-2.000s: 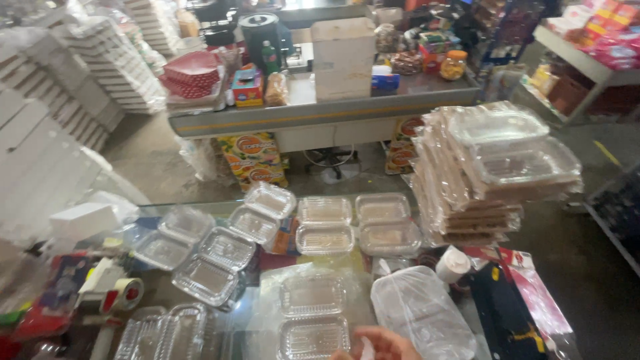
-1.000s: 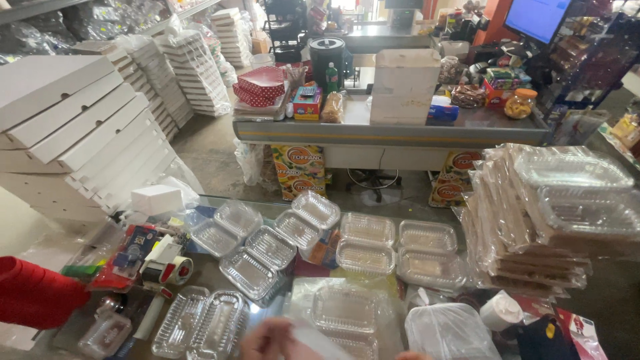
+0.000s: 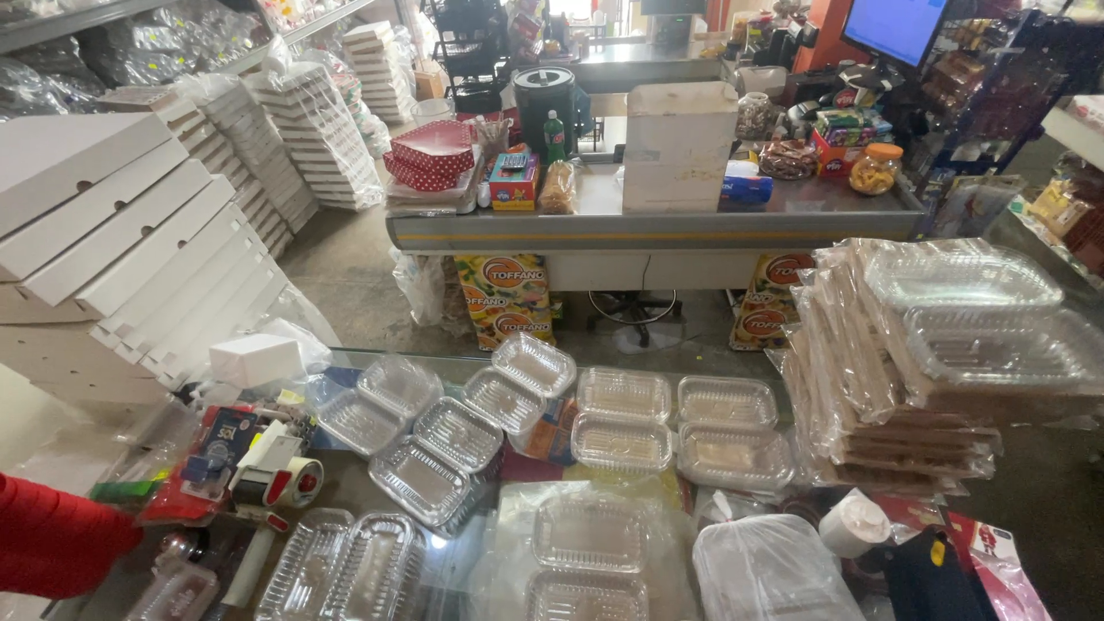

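Neither of my hands shows in the head view. At the near middle of the glass counter, an open clear plastic hinged container [image 3: 588, 533] lies on thin plastic sheets or bags [image 3: 504, 552]. Behind it stand several more clear containers [image 3: 623, 395], their two halves spread open. Another open one [image 3: 379, 561] is at the near left. To the right, a white plastic bag [image 3: 763, 565] is wrapped around something, next to a white roll [image 3: 854, 522]. A tall stack of bagged goods [image 3: 888, 414] carries a clear open container [image 3: 983, 345] on top.
On the left are a tape dispenser [image 3: 280, 474], a small white box [image 3: 254, 360], a red object [image 3: 56, 535] and stacked white cardboard boxes [image 3: 121, 233]. Across the aisle runs a checkout counter [image 3: 655, 226] with an upright carton [image 3: 677, 147], a green bottle [image 3: 554, 136] and a monitor [image 3: 897, 30].
Fingers seen at the bottom edge in both earlier frames, by a thin translucent sheet one second ago, have left the view. The view has shifted since the first frame.
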